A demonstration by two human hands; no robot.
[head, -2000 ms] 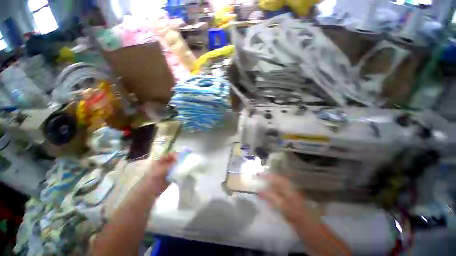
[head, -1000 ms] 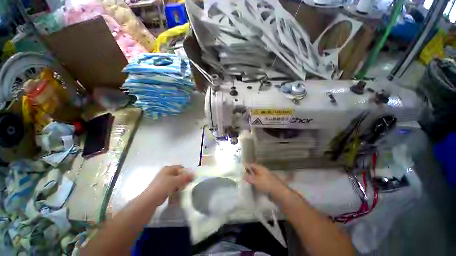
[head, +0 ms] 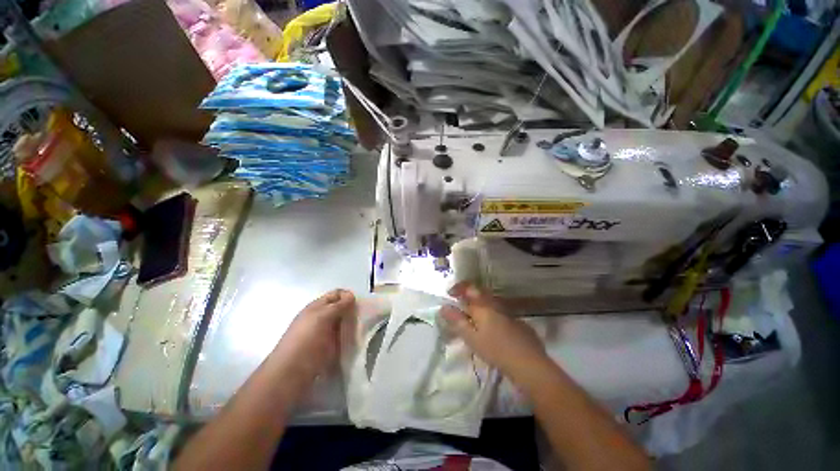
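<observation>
A white panel [head: 419, 391] with a round cutout hangs over the table's front edge, and a pale strip lies across its opening. Its top end is near the bright needle area of the white sewing machine [head: 543, 189]. My left hand [head: 322, 322] is at the panel's upper left edge, with fingers closed on it. My right hand [head: 484, 322] grips the upper right edge, just below the presser foot. The needle tip is lost in the lamp glare.
A blue-and-white striped stack [head: 281, 133] stands behind left. A dark phone [head: 167, 239] lies on the plastic-covered ledge [head: 198, 304]. Loose scraps [head: 55, 377] fill the far left. White cut pieces [head: 479, 69] are heaped behind the machine. A red cord [head: 691, 391] hangs at right.
The panel has moved up and right toward the needle, and a pale strip now crosses its opening. Both hands have shifted slightly with it. The view has tilted down.
</observation>
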